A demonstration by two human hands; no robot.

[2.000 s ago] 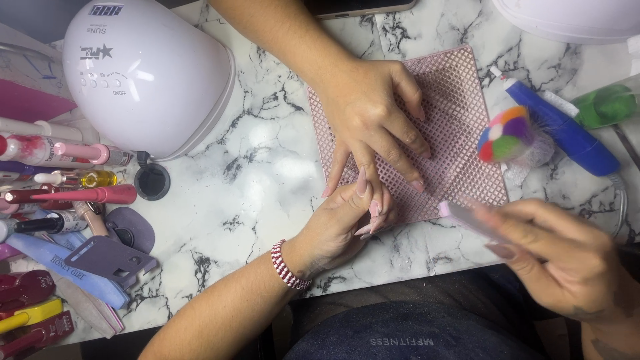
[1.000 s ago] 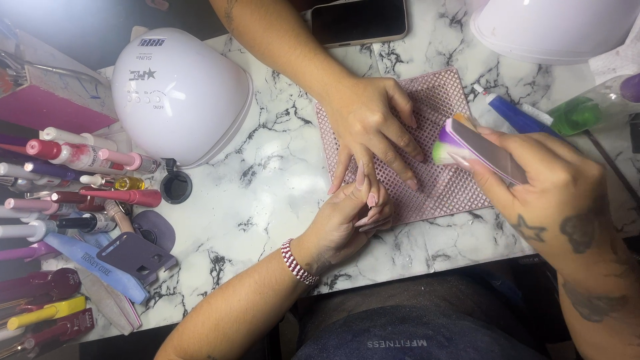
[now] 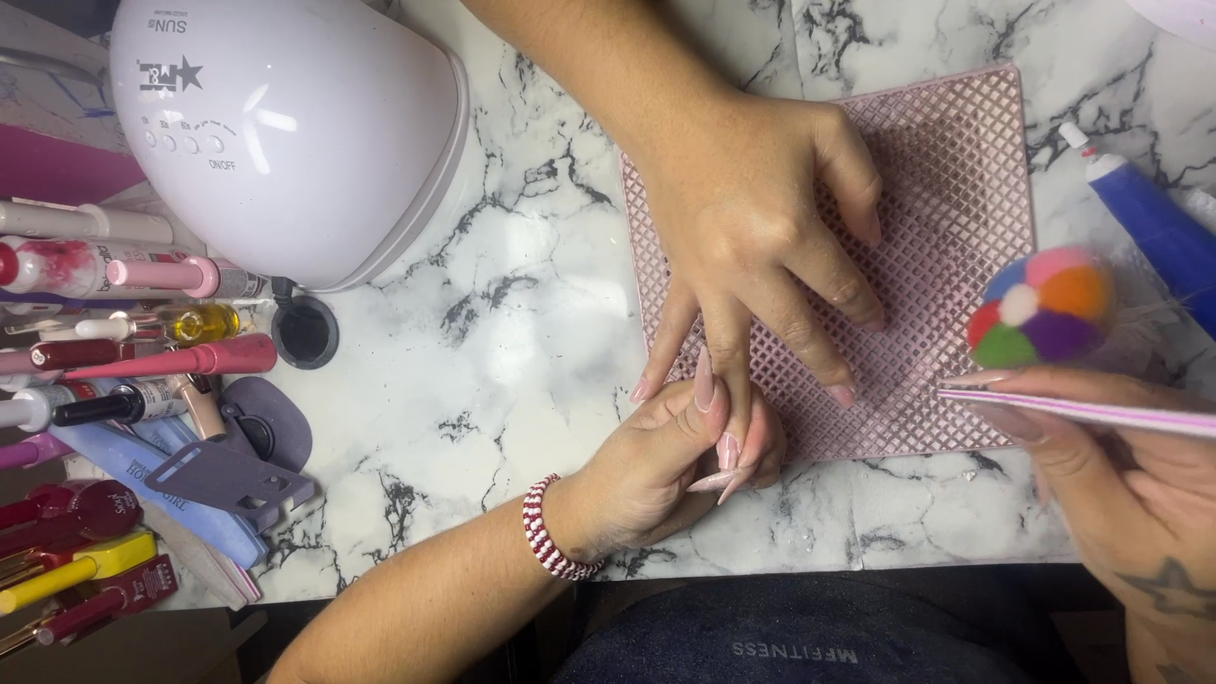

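My left hand [image 3: 665,456], wearing a beaded bracelet, pinches one finger of another person's hand [image 3: 750,218], near that finger's nail. The person's other fingers are spread over a pink lattice-patterned mat [image 3: 931,123]. At the right, my tattooed right hand [image 3: 1092,456] grips a nail file [image 3: 1073,406], seen nearly edge-on and held apart from the held finger. Just above my right fingertips is a blurred, round multicoloured object [image 3: 1040,309] with pale bristle-like strands beside it, at the mat's right edge. Whether it touches my hand I cannot tell.
A white nail lamp [image 3: 285,142] stands at upper left. Nail polish bottles [image 3: 190,356], blue files [image 3: 152,475] and a grey plastic plate [image 3: 228,475] crowd the left side. A blue tube [image 3: 1154,228] lies at right on the marble-patterned table [image 3: 456,380].
My right hand has moved back from over the mat toward its right edge, and the file has turned from its broad face to edge-on. My left hand keeps its hold. The view has shifted.
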